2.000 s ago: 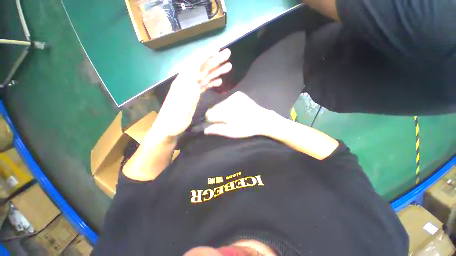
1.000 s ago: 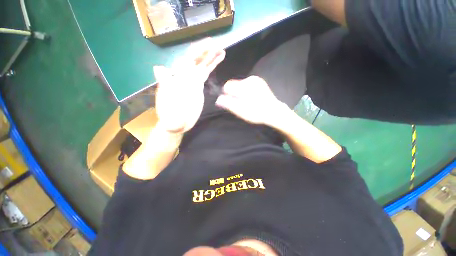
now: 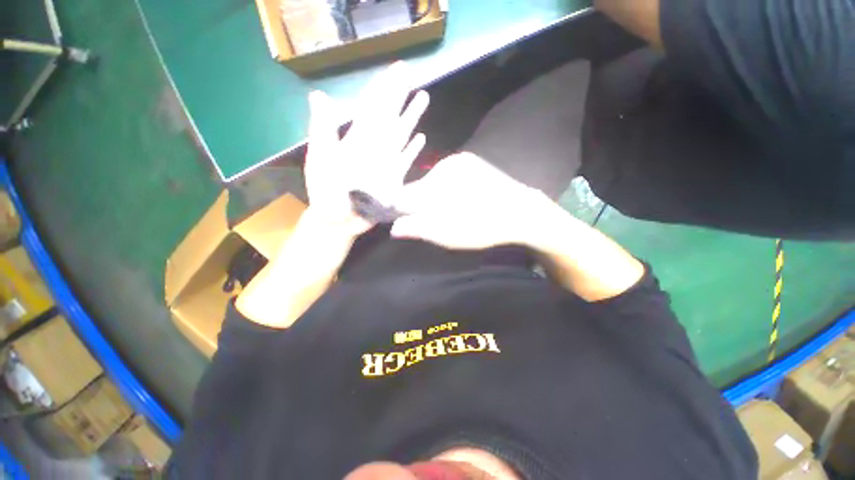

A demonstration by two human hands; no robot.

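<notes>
My left hand (image 3: 364, 150) is over the bench's front edge, palm showing and fingers spread. My right hand (image 3: 469, 202) is beside it, fingers curled, its fingertips close to the heel of my left palm. A small dark item (image 3: 373, 207), perhaps part of a black cable, shows blurred between my right fingertips and left palm; most of it is hidden. An open brown mailer box (image 3: 370, 49) stands on the green bench (image 3: 225, 122), cut off by the top edge. It holds a clear or grey-white bagged piece (image 3: 312, 23) and black items.
An open supply carton (image 3: 199, 272) with black cables (image 3: 246, 266) is low at my left, partly behind my forearm. A neighbouring person's dark sleeve (image 3: 759, 75) and arm are at upper right. Blue rails and cartons (image 3: 80, 352) line the lower sides. A white tube rack is upper left.
My left hand has turned and spread its fingers. My right hand has come closer to the left palm, and the dark item now shows against it. The view has shifted slightly.
</notes>
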